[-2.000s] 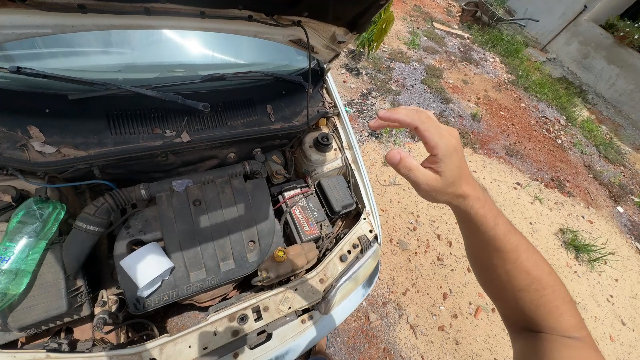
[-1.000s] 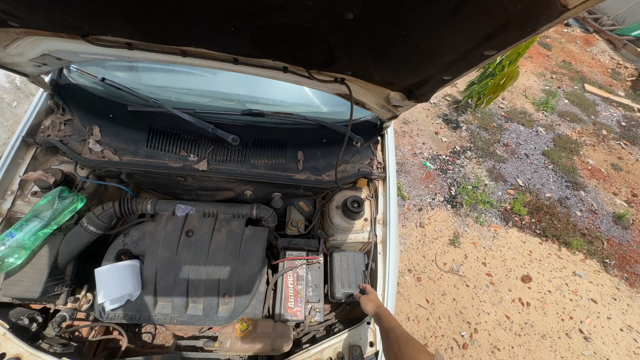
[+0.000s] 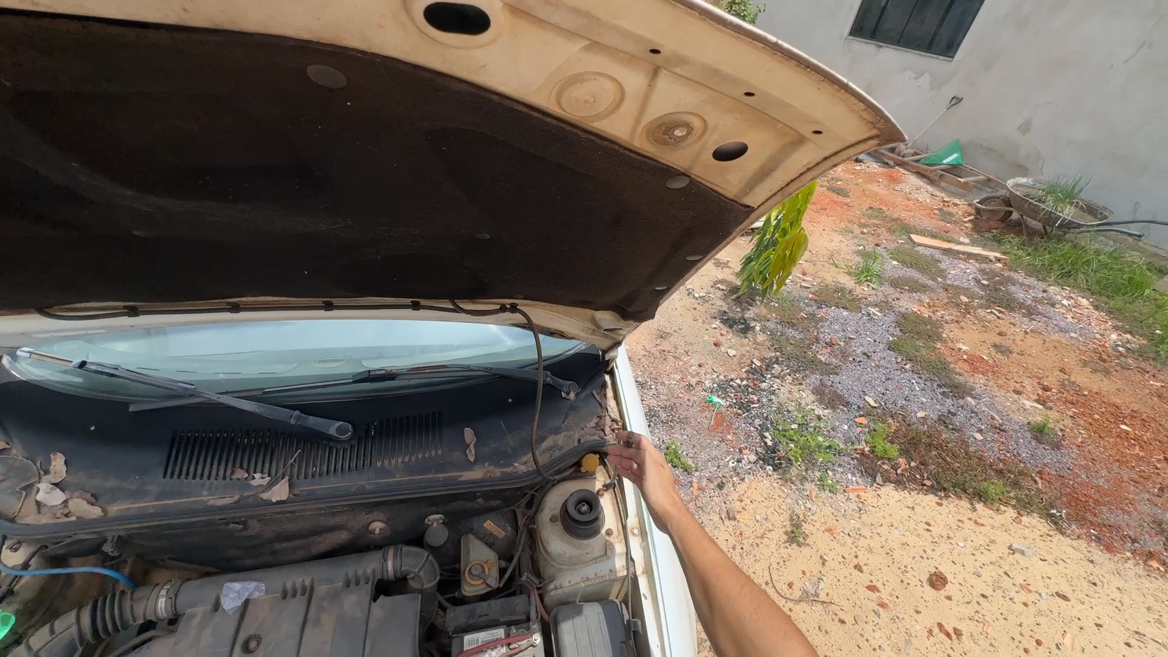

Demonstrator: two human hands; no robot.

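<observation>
My right hand (image 3: 641, 464) is at the inner edge of the car's fender (image 3: 659, 566), beside a yellow cap (image 3: 590, 463) near the windshield cowl. Its fingers are bent, and whether they grip anything is not clear. Just below it lies the strut tower with a black round mount (image 3: 582, 514). The car's hood (image 3: 675, 119) stands raised over the engine bay. A battery (image 3: 497, 639) and a black box (image 3: 590, 630) show at the bottom edge, right of the dusty engine cover (image 3: 301, 620). My left hand is out of the frame.
Wiper arms (image 3: 301, 420) cross the windshield base, and dry leaves (image 3: 276, 490) lie on the cowl. A black hose (image 3: 538, 401) hangs from the hood. Sandy ground (image 3: 867, 566) lies to the right, with a leafy plant (image 3: 776, 242), a wheelbarrow (image 3: 1058, 205) and a wall beyond.
My right hand was raised over the ground, then reached beside the black box near the battery. Now it is farther back, by the cowl corner. The view has tilted up.
</observation>
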